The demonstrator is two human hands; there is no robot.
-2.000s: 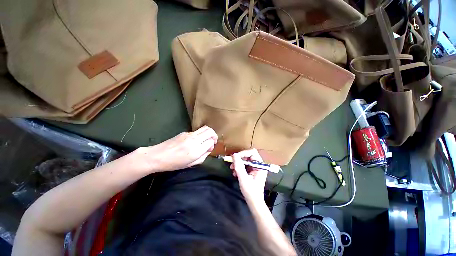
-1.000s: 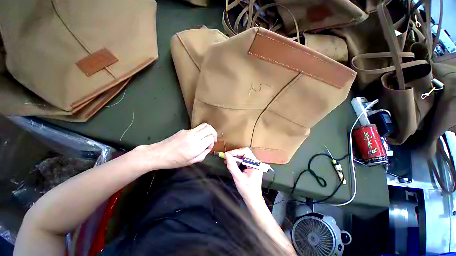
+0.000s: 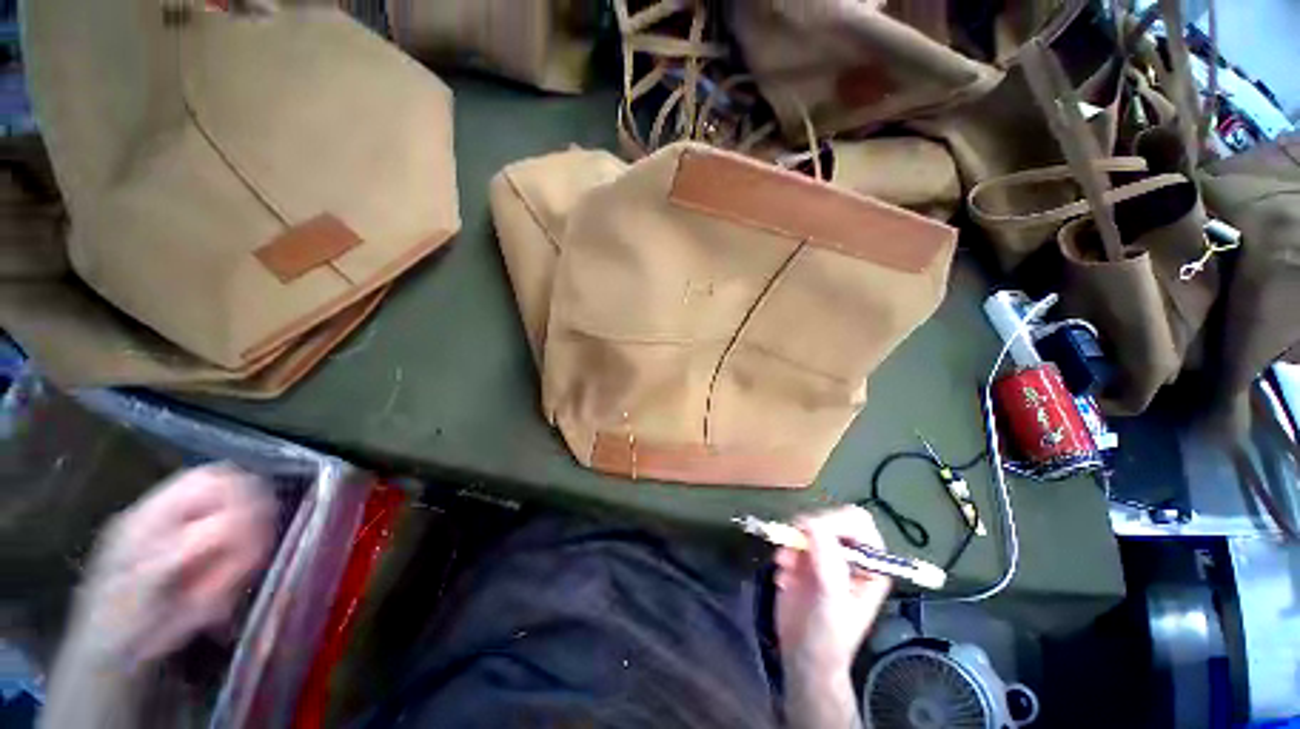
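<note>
A tan tote bag (image 3: 642, 328) lies on the dark green table in front of me. A long leather strip (image 3: 806, 207) runs along its far edge and another leather strip (image 3: 699, 460) along its near edge. My right hand (image 3: 827, 577) holds a white pen-shaped tool (image 3: 891, 564) at the table's near edge, its tip pointing left, off the bag. My left hand (image 3: 186, 556) is blurred at the lower left, over the plastic-lined bin, off the bag. I cannot tell if it holds anything.
More tan bags (image 3: 328, 128) lie at the left, with a leather label (image 3: 307, 247). Bags with straps (image 3: 1126, 313) crowd the far right. A red can (image 3: 1048, 413), a white cord (image 3: 1002, 499) and a yellow-and-dark tool (image 3: 960, 496) lie right. A fan (image 3: 934, 691) is at the near right.
Both hands have left the bag's near edge. My left hand moved left to the bin, my right hand moved right with the pen tool. The near leather strip is uncovered. The view shifted slightly.
</note>
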